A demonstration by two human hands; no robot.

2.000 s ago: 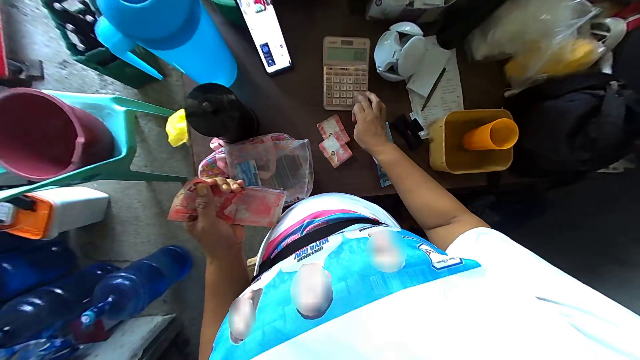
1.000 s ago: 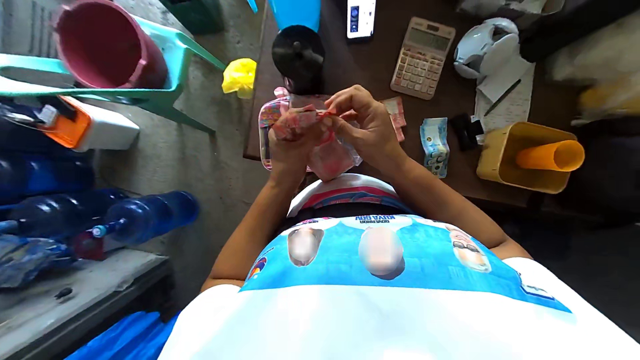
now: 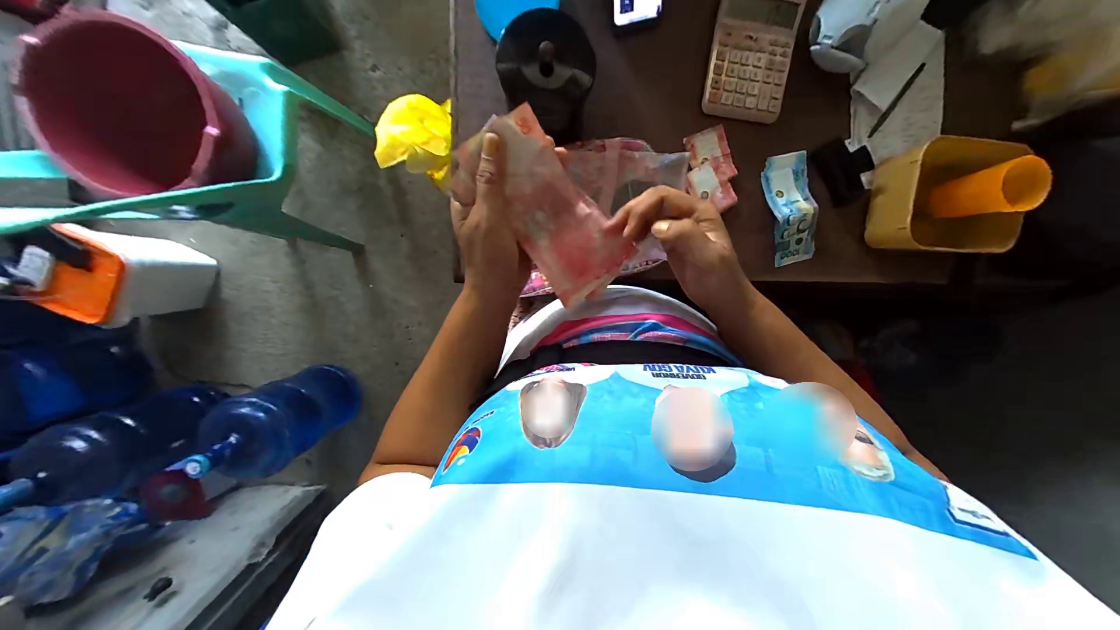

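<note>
My left hand (image 3: 490, 214) grips a fanned stack of red banknotes (image 3: 560, 223), its thumb lying across them. The fingers of my right hand (image 3: 687, 232) pinch the lower right edge of the same notes. Behind them, near the table's edge, lies a clear plastic pouch (image 3: 669, 166) with a pink patterned border. More red banknotes (image 3: 710, 162) rest on the table beside the pouch. To their right is a small pile of blue banknotes (image 3: 790, 210). A calculator (image 3: 752, 66) lies farther back.
A black round-topped object (image 3: 544, 66) and a yellow plastic bag (image 3: 413, 131) are at the table's left end. At right stands a tan bin (image 3: 892, 206) with an orange cup (image 3: 993, 185), near papers and a pen (image 3: 897, 101). Left are a teal stool (image 3: 278, 131), maroon bucket (image 3: 114, 105) and blue water bottles (image 3: 280, 420).
My right hand was by the calculator two seconds ago, then came to the red notes at my left hand. The held notes are now spread out. The view has shifted.
</note>
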